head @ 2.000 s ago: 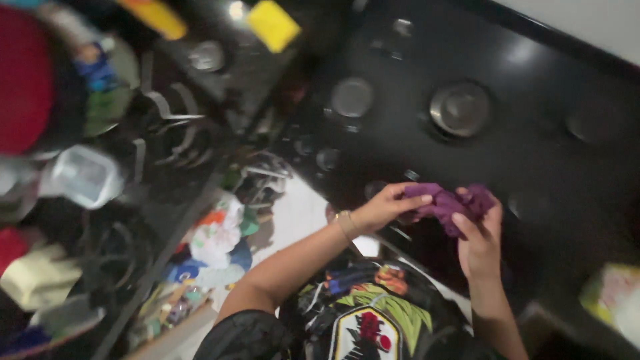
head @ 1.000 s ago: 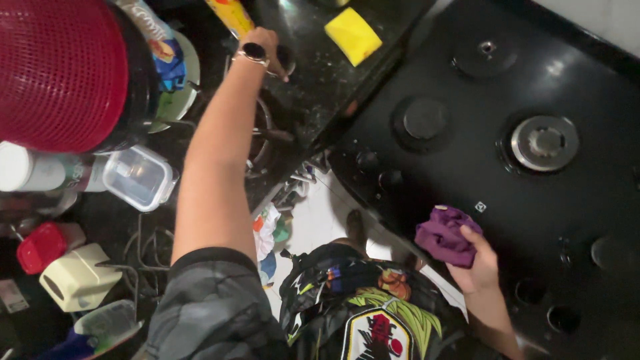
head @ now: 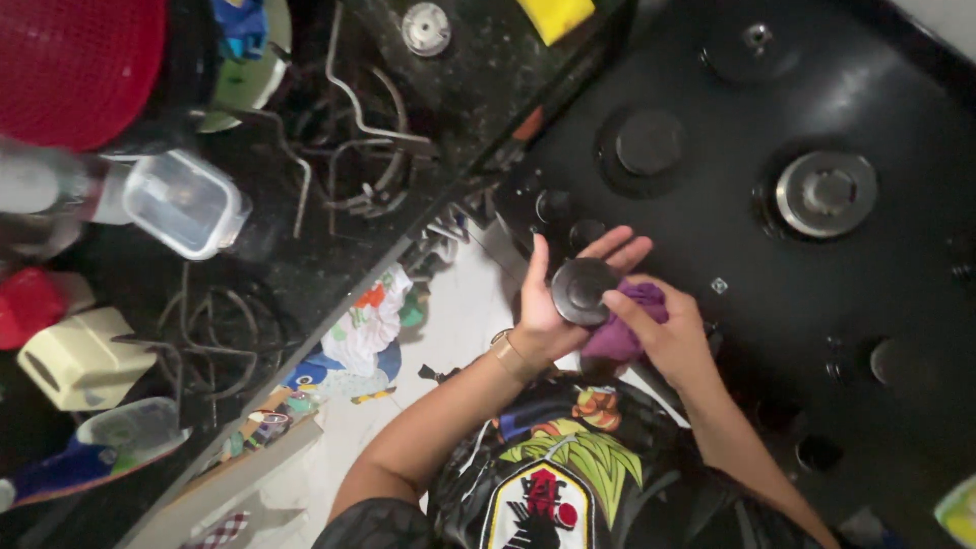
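Note:
On the open palm of my left hand (head: 545, 305) lies a round dark burner cap (head: 581, 291), its fingers extended beyond it. My right hand (head: 671, 328) grips a bunched purple cloth (head: 627, 324), with the thumb at the cap's edge. Both hands are close together above the front edge of the black gas cooktop (head: 732, 229). A burner with a metal ring (head: 827, 194) and a dark-capped burner (head: 648, 142) sit on the cooktop behind them.
On the dark counter at left are wire pan supports (head: 366, 145), a round metal burner part (head: 426, 29), a yellow sponge or cloth (head: 557, 15), a clear container (head: 185, 204), a red basket (head: 76, 69) and a cream plastic holder (head: 88, 358). An open drawer (head: 252, 450) holds small items.
My left hand has come back from the counter, where it was one second ago, and now holds the burner cap. The purple cloth in my right hand has come up against the cap.

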